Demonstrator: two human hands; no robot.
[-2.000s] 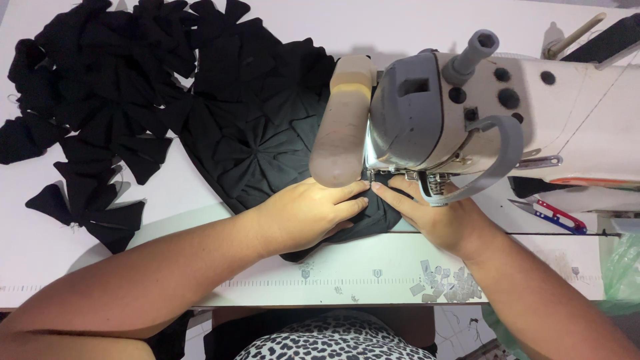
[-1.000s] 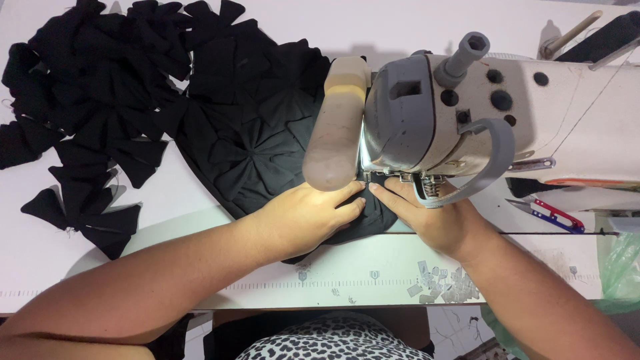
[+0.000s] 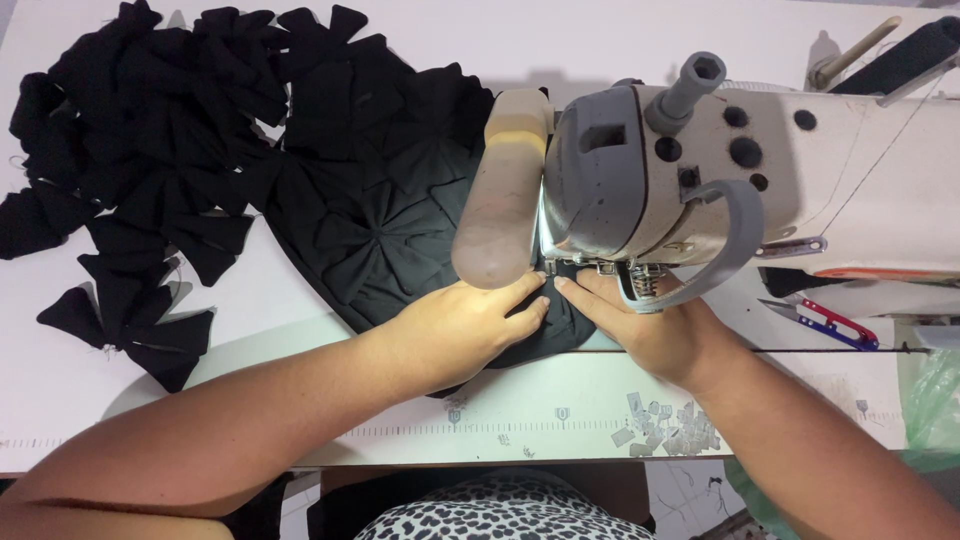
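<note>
Black pleated fabric (image 3: 375, 232) lies under the head of an industrial sewing machine (image 3: 600, 180), its lower right part at the presser foot (image 3: 551, 268). My left hand (image 3: 469, 322) rests on the fabric just left of the foot, fingers apart, pressing it flat. Right of the foot, my right hand (image 3: 637, 315) touches the fabric with its fingertips; the finger guard or lever of grey plastic (image 3: 739, 247) partly hides this hand. Joined black fabric petals (image 3: 165, 112) are heaped to the left of the piece. The needle itself is hard to make out.
Red and blue thread snips (image 3: 832, 326) lie right of my right hand. A lamp (image 3: 499, 202) hangs over the fabric beside the machine head. The table (image 3: 337, 439) has a printed ruler along its front edge. A green plastic bag (image 3: 934, 405) is at the far right.
</note>
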